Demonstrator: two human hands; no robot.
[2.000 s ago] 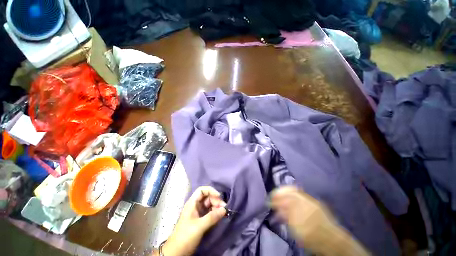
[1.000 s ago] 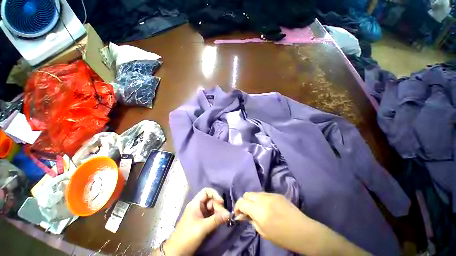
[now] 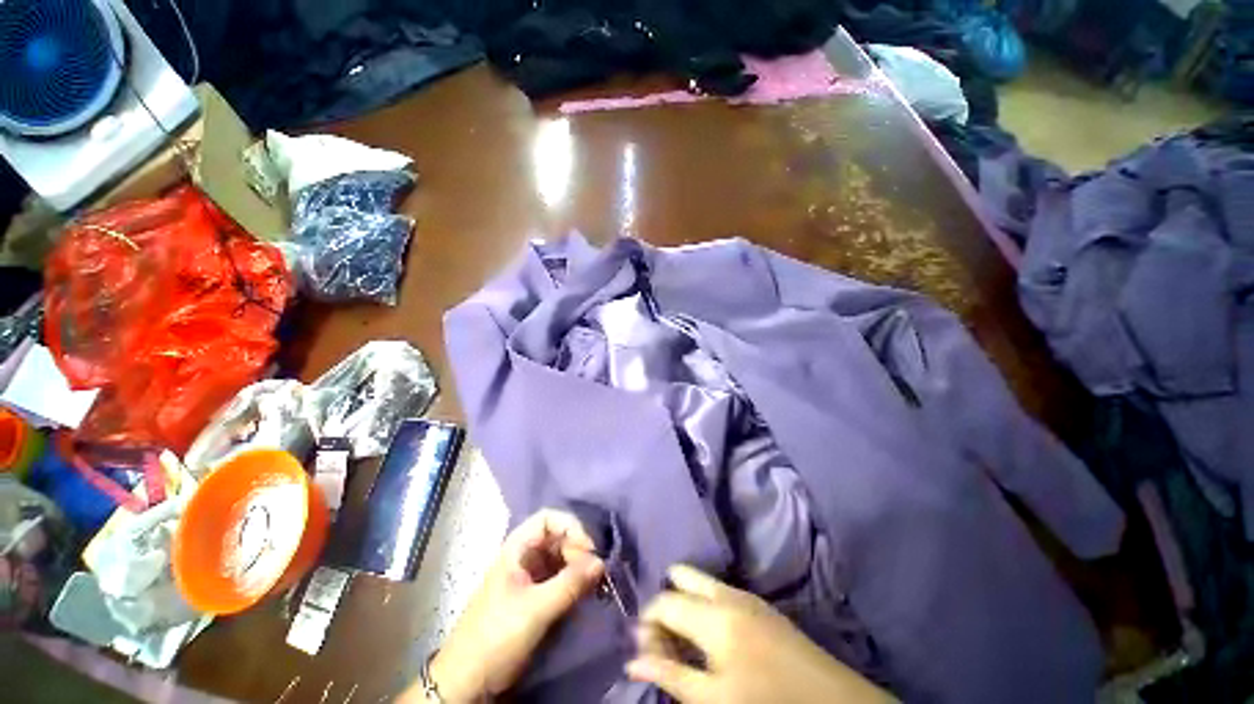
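Note:
A purple coat [image 3: 908, 468] lies spread on the brown table, its collar away from me and its pale satin lining [image 3: 770, 502] showing in the opening. My left hand [image 3: 530, 591] pinches the coat's front edge between thumb and fingers. A small dark thing, maybe a button, shows at its fingertips. My right hand [image 3: 722, 640] is just to the right, with fingers curled and slightly blurred. A thin line, needle or thread, shows between the hands. I cannot tell what the right fingers hold.
At left are an orange bowl [image 3: 248, 534], a dark smartphone [image 3: 409, 498], white tags, clear bags [image 3: 371, 392], a red plastic bag [image 3: 162, 310] and a fan [image 3: 62, 69]. Black garments [image 3: 605, 35] lie at the far side. More purple coats [image 3: 1148, 275] are piled beyond the right edge.
My right hand first came in to my left fingertips, then moved away, down and slightly right. My left hand keeps its pinch on the cloth. The view has shifted slightly.

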